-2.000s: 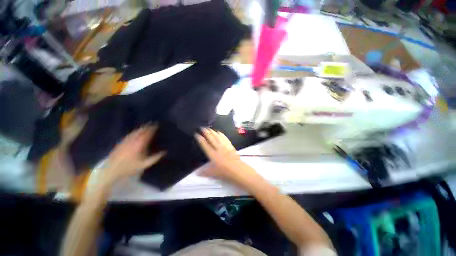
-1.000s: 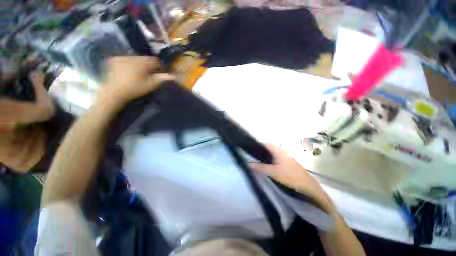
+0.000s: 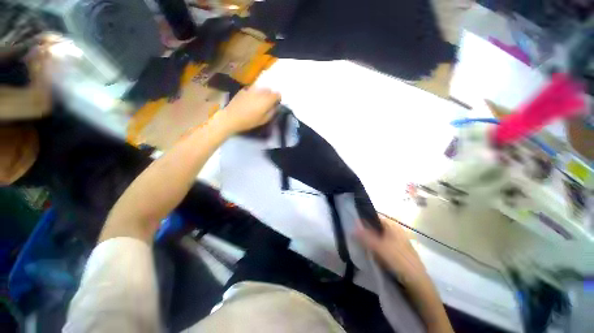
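A black and whitish cloth piece with narrow black strips lies stretched between my hands over the white table's front edge. My left hand is closed on its upper left end. My right hand is blurred and holds its lower right side; the fingertips are partly hidden. A pale part of the piece hangs below my right hand. The white sewing machine stands to the right of my right hand, and its needle area is too blurred to make out.
Flat black cloth lies at the back of the table. Taped brown cardboard is at the left. A bright pink holder is on the machine. Dark items lie at lower right. Another person's arm shows at far left, above a blue crate.
The black cloth that lay under my hands was lifted and turned, showing a whitish side. It is now lower and flatter, with my left hand further right. The view has swung left.
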